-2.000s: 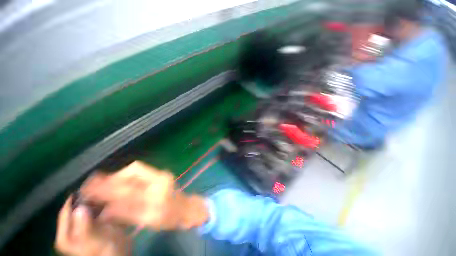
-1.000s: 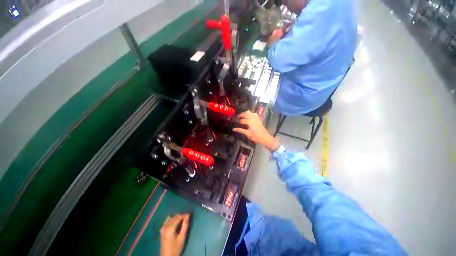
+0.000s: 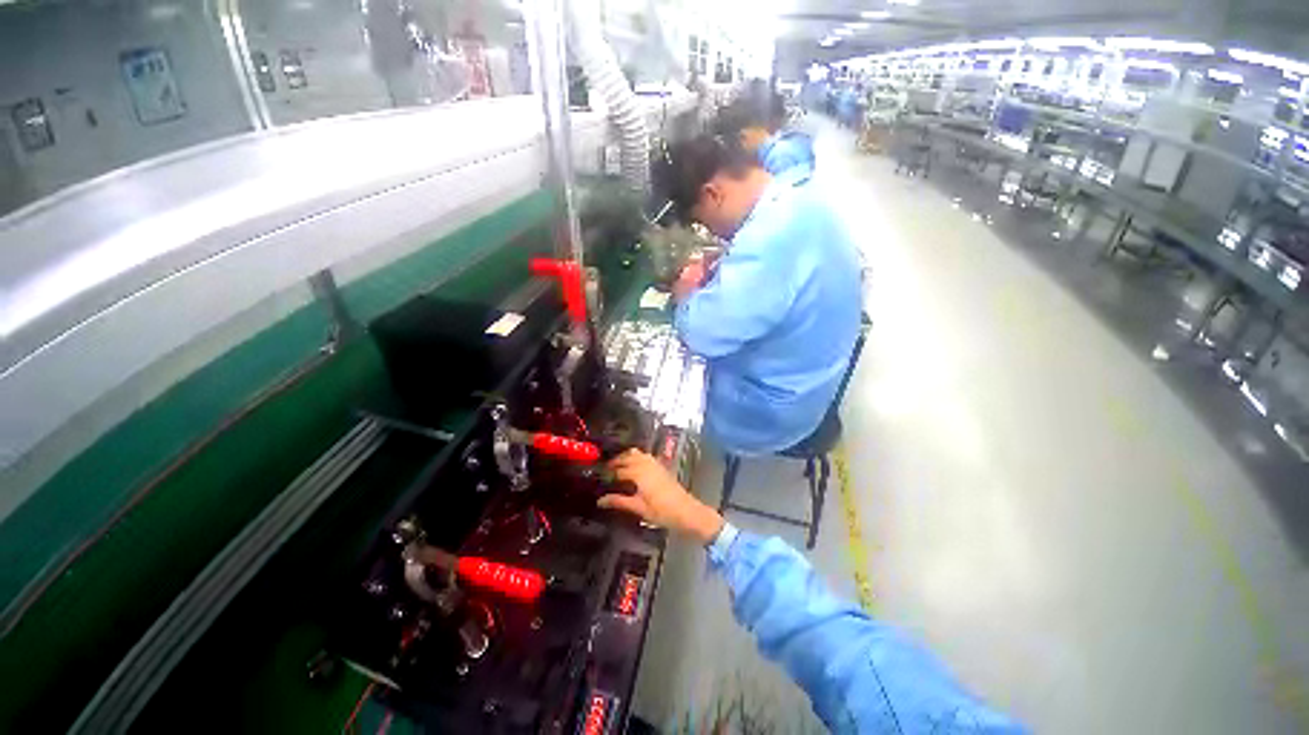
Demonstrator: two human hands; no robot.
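The black test fixture [image 3: 553,632] stands at lower centre, with metal posts and red wires. Its toggle clamp handles are red: one at the front [image 3: 500,577], one in the middle [image 3: 566,447], and one upright at the back [image 3: 576,295]. Red digital displays glow on its right edge [image 3: 629,593]. My right hand [image 3: 649,493] reaches onto the fixture right of the middle handle, palm down with fingers bent. Whether its fingertips hold anything cannot be made out. My left hand is not in view.
A black box [image 3: 452,352] with a white label stands behind the fixture. White parts [image 3: 658,371] lie beyond it. A person in a blue smock [image 3: 782,309] sits on a black stool, with another person further back. Grey rails run along the green line at left. A floor aisle is at right.
The view has lifted and shows more of the hall. My left hand, earlier over the green bench edge, has left the picture. My right hand remains at the fixture beside the middle handle.
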